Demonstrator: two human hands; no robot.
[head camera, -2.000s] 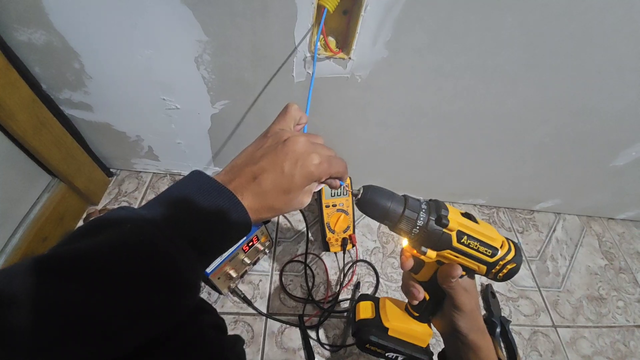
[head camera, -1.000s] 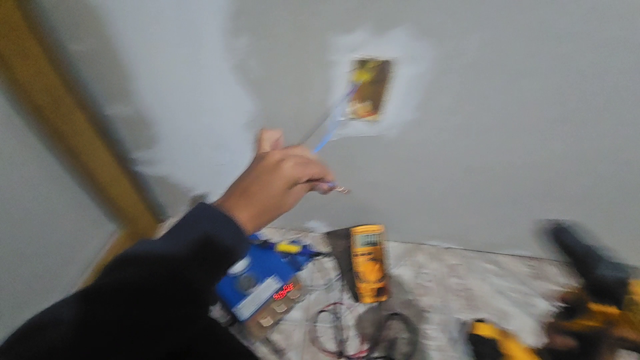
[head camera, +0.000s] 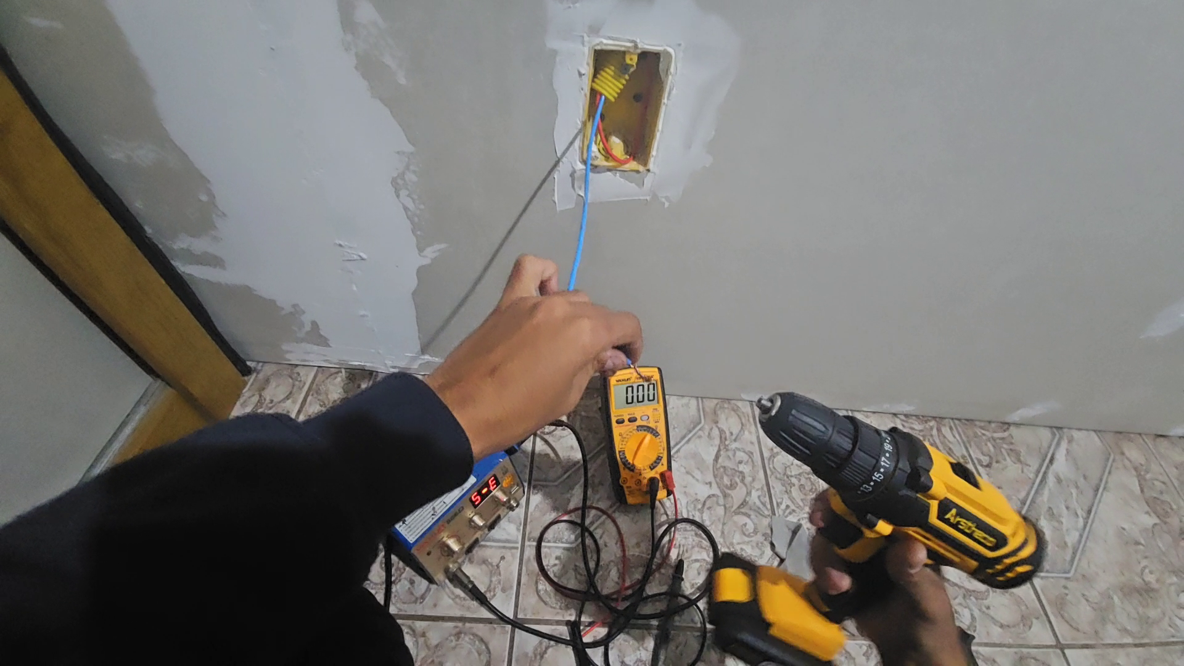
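My left hand (head camera: 546, 356) grips a blue insulated wire (head camera: 585, 199), which runs down from a yellow electrical box (head camera: 638, 111) set in the wall. Bare twisted copper seems to stick out past its fingertips, just above a yellow digital multimeter (head camera: 640, 439). My right hand (head camera: 902, 592) is around the handle of a yellow and black cordless drill (head camera: 925, 499), whose chuck points up and left, apart from the wire. The left palm and part of the wire are hidden behind the fingers.
A blue soldering station (head camera: 462, 509) with a lit display stands on the patterned tile floor (head camera: 1091, 518), partly behind my left sleeve. Black and red test leads (head camera: 620, 564) lie coiled beside it. A wooden door frame (head camera: 111, 240) is at the left; red wires sit inside the box.
Two seconds ago the drill's chuck was at the wire end by my left fingers; now it is apart from them, to the right. The lit lamp on the drill has gone dark.
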